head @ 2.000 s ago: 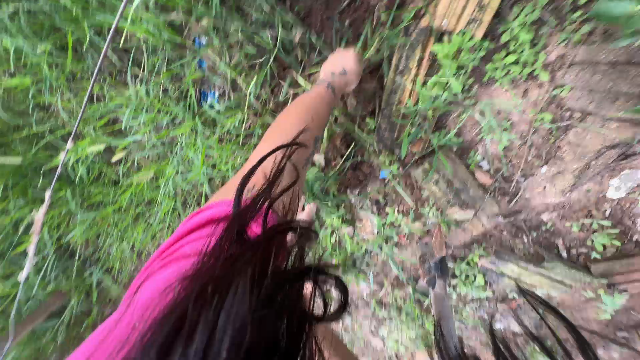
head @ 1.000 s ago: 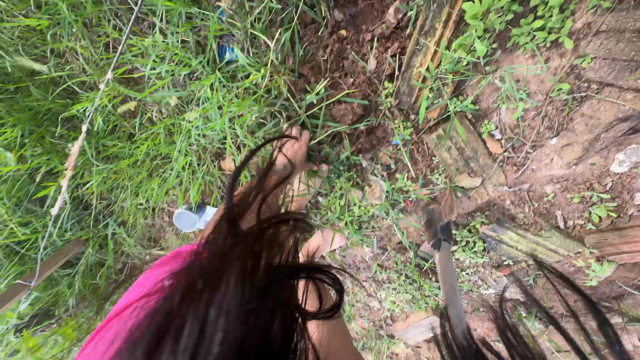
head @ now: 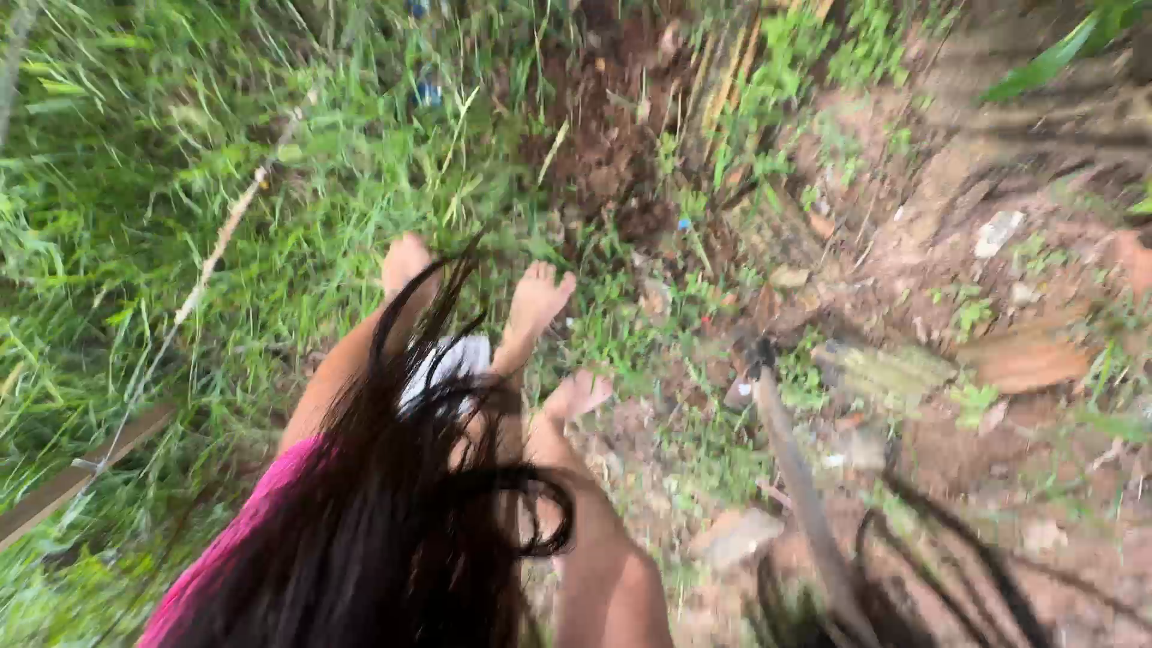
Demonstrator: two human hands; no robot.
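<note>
From the pink sleeve at lower left, my left arm reaches up to my left hand point(head: 409, 261), blurred above the grass beside my bare foot point(head: 537, 301). Its fingers are not clear, and no held thing shows. A white object point(head: 459, 357), partly behind dark hair, lies between that arm and the foot. A long-handled tool with a pale handle point(head: 796, 459) and a dark head point(head: 760, 353) slants along the right of my legs; hair covers its lower end. My right hand is out of view.
Tall grass point(head: 117, 225) covers the left, crossed by a wire point(head: 216, 252) tied to a wooden post point(head: 81, 472). Reddish loose soil point(head: 603, 126) lies ahead. Weathered wood pieces point(head: 886, 371) and stones point(head: 738, 537) are on the ground at right.
My left hand, stretched far forward over the soil two seconds ago, is now drawn back closer to my feet. Hair hid it one second ago.
</note>
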